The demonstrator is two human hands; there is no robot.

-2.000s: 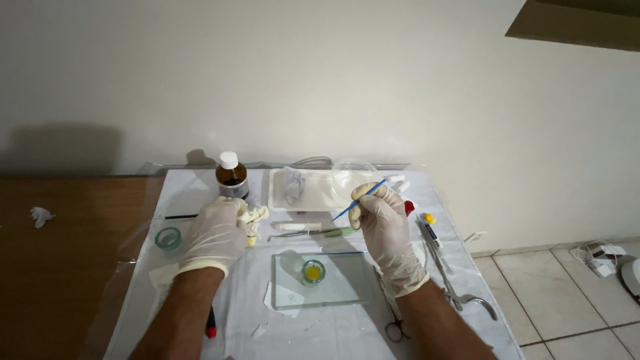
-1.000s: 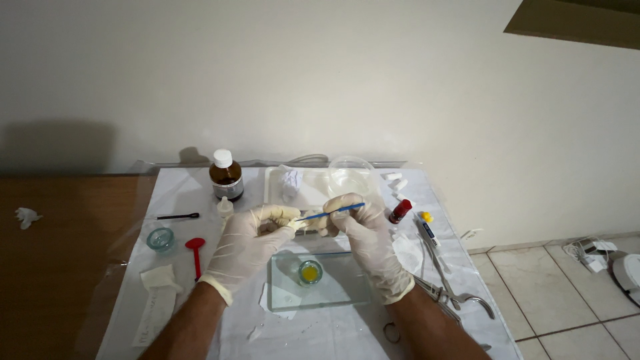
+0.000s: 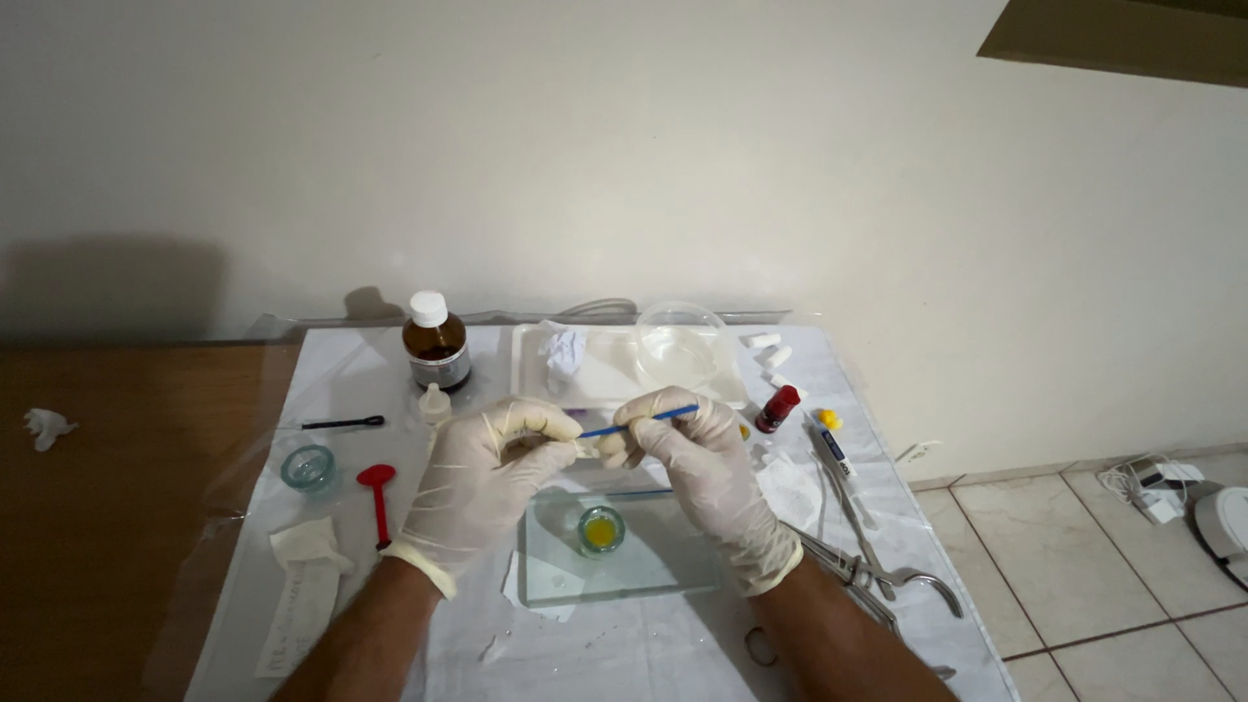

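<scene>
Both hands wear pale latex gloves and meet above the middle of the table. My right hand [image 3: 697, 468] pinches a thin blue stick [image 3: 639, 421], slanting down to the left. At the stick's lower end are the fingertips of my left hand [image 3: 497, 468], closed on something small and pale that they mostly hide. Below the hands, a small glass dish of yellow material [image 3: 601, 531] stands on a glass slab [image 3: 673, 561]. A second thin blue stick [image 3: 634, 493] lies along the slab's far edge.
Behind the hands stand a white tray [image 3: 526, 366], a clear plastic bowl [image 3: 682, 346] and a brown bottle [image 3: 436, 346]. An empty glass dish [image 3: 308, 470] and red scoop [image 3: 377, 502] lie left. A red-capped vial [image 3: 778, 409], a syringe [image 3: 831, 450] and metal forceps [image 3: 877, 575] lie right.
My hands have come together over the table, bringing the blue stick to my left fingertips. The red scoop, largely covered by my left hand two seconds ago, now shows.
</scene>
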